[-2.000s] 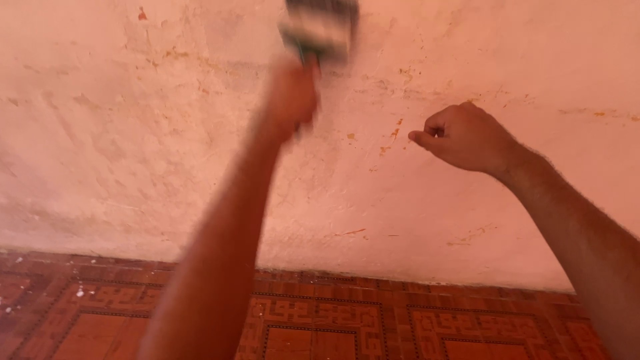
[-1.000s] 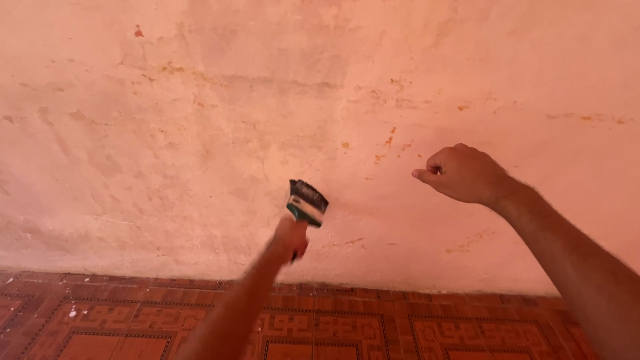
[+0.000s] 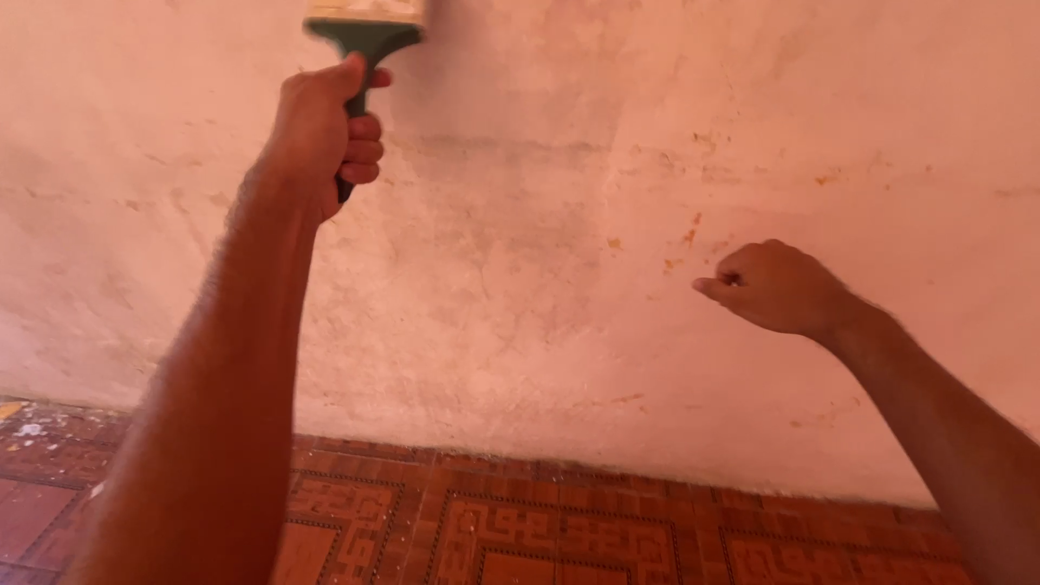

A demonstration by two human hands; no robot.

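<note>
My left hand (image 3: 329, 134) grips the dark green handle of a wide flat paintbrush (image 3: 366, 36) at the upper left. The brush points up, and its bristle end is cut off by the top edge of the view. Behind it rises a pinkish plastered wall (image 3: 504, 284) with greyish patches, cracks and small orange-yellow chipped spots. My right hand (image 3: 772, 284) is at the right in front of the wall, its fingers curled with no tool seen in them.
A reddish patterned floor (image 3: 561, 520) runs along the foot of the wall. White and yellowish flakes (image 3: 31, 429) lie on the floor at the far left, near the wall's base.
My left hand with the brush went from high to low on the wall between the earlier frames, and is high again now. The right hand has stayed nearly in place.
</note>
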